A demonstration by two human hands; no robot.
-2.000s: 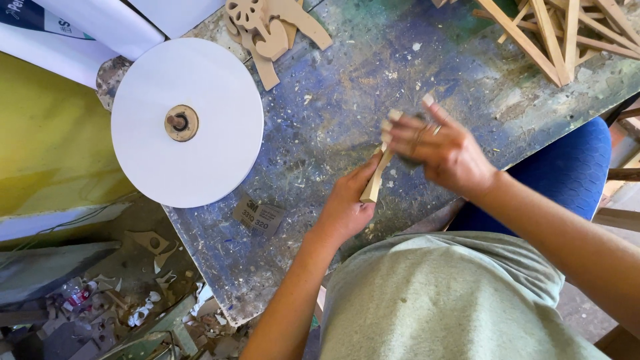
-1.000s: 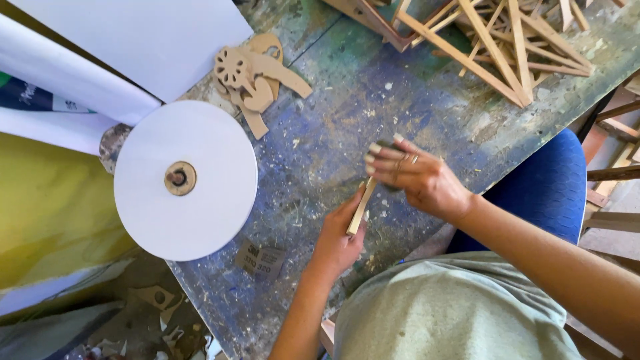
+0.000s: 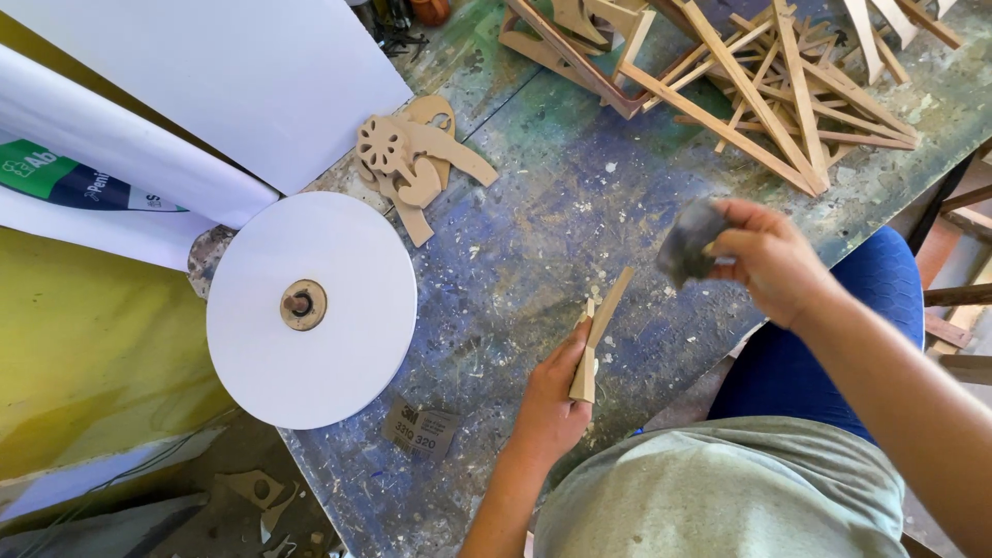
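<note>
My left hand [image 3: 554,399] grips a small angled piece of light wood [image 3: 593,349], edge up, near the front of the paint-stained table [image 3: 504,271]. Up and to the right of it, my right hand [image 3: 763,256] holds a dark, blurred sheet, apparently sandpaper [image 3: 690,242], between thumb and fingers, apart from the wood. A piece of 3M sandpaper [image 3: 420,430], printed back up, lies on the table left of my left hand.
A round white disc [image 3: 349,310] on a wooden hub stands at the left. Behind it lie cut-out fibreboard shapes [image 3: 422,167]. Thin wooden strips [image 3: 783,101] and a wooden frame [image 3: 581,66] are heaped at the back right. A blue seat or covered leg [image 3: 821,356] shows at the right.
My right hand, earlier against the wood piece, has come away to the right with the dark sheet. My left hand still holds the wood. The view has shifted, showing more of the table's back.
</note>
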